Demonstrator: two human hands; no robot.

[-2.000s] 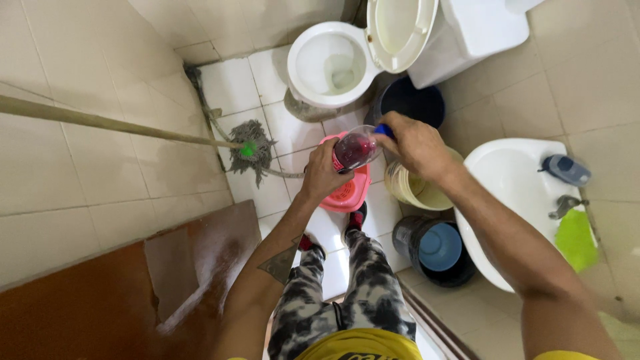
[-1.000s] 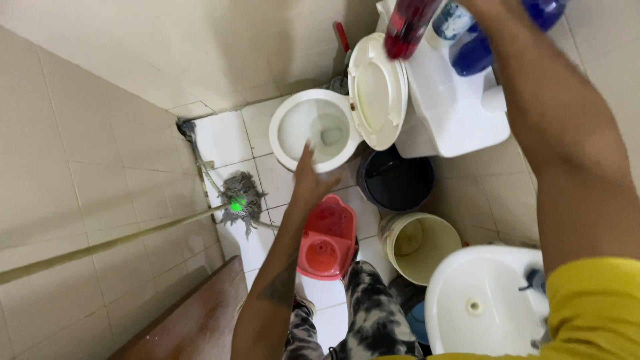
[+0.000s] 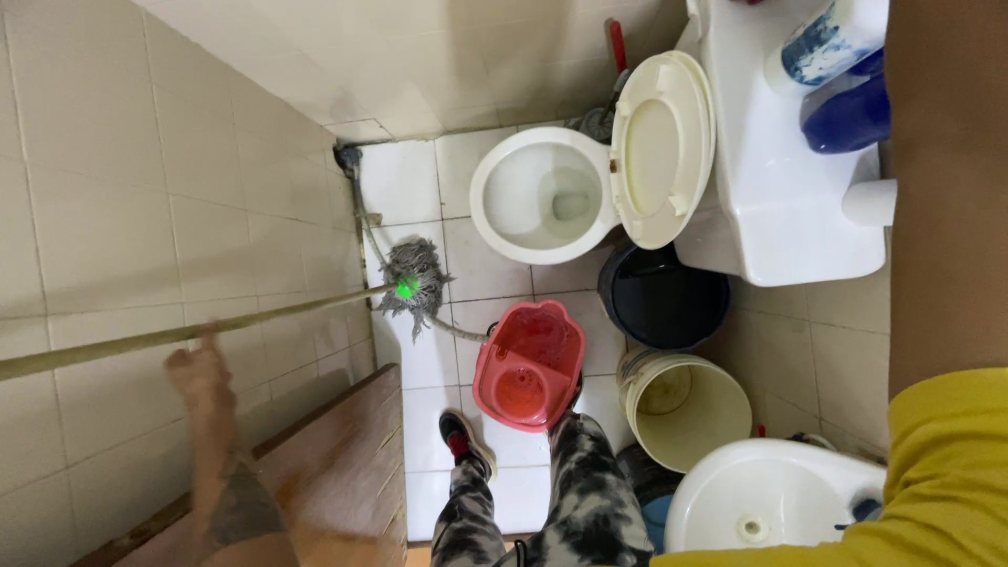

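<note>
My left hand (image 3: 201, 368) is at the left, blurred, right by the mop's wooden handle (image 3: 236, 321), with a finger overlapping it; a firm grip is not visible. The grey string mop head (image 3: 416, 279) with its green socket rests on the white floor tiles. My right forearm reaches up past the toilet tank at the right edge, and its hand is out of view. A red mop bucket (image 3: 542, 335) with a wringer basket stands by my feet, with reddish liquid inside. A sliver of something dark red shows at the top edge above the tank.
The toilet bowl (image 3: 543, 197) has its lid (image 3: 661, 150) raised. A blue bottle (image 3: 843, 118) and a white-and-blue container (image 3: 819, 47) stand on the tank (image 3: 787, 189). A black bucket (image 3: 665, 295), a cream bucket (image 3: 693, 409) and a sink (image 3: 776, 488) line the right; a wooden door (image 3: 331, 480) is lower left.
Two seconds ago both hands were on a bottle of red liquid over the bucket. My right arm then reached to the tank with it. My left hand has moved left to the mop handle.
</note>
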